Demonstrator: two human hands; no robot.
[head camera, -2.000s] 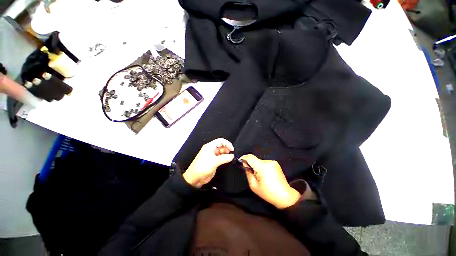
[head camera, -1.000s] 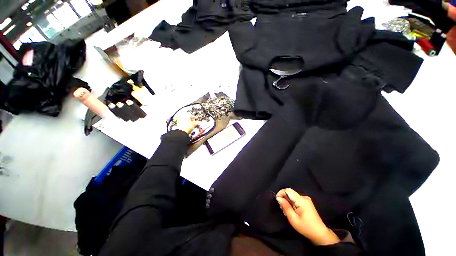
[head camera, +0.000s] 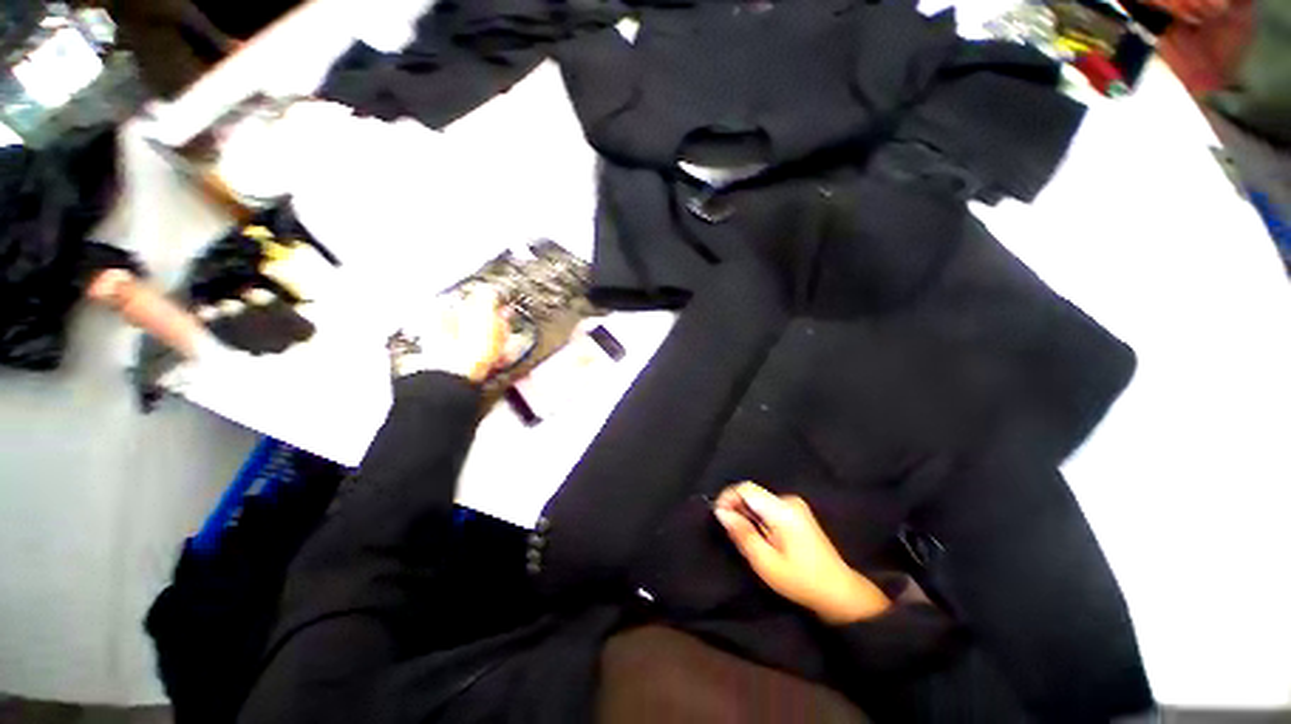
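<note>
A black jacket (head camera: 906, 382) lies on the white table in front of me, with a row of small cuff buttons (head camera: 537, 546) at its left edge. My left hand (head camera: 474, 333) is over the button tray, blurred and washed out; its fingers cover much of the tray and I cannot tell what they hold. My right hand (head camera: 782, 545) is over the lower front of the jacket, thumb and forefinger pinched together. A needle between them is too small to make out clearly.
A dark button pile (head camera: 549, 283) lies beside the tray. A smartphone (head camera: 566, 375) lies right of my left hand. Another person's hand (head camera: 149, 308) is at the far left near dark items. Other black garments (head camera: 467, 50) lie at the back. A blue crate (head camera: 241, 495) stands below the table edge.
Two seconds ago both hands were together at the jacket's front edge. My left hand has since moved to the tray and remains there. My right hand stays over the jacket, pinched. The view has shifted.
</note>
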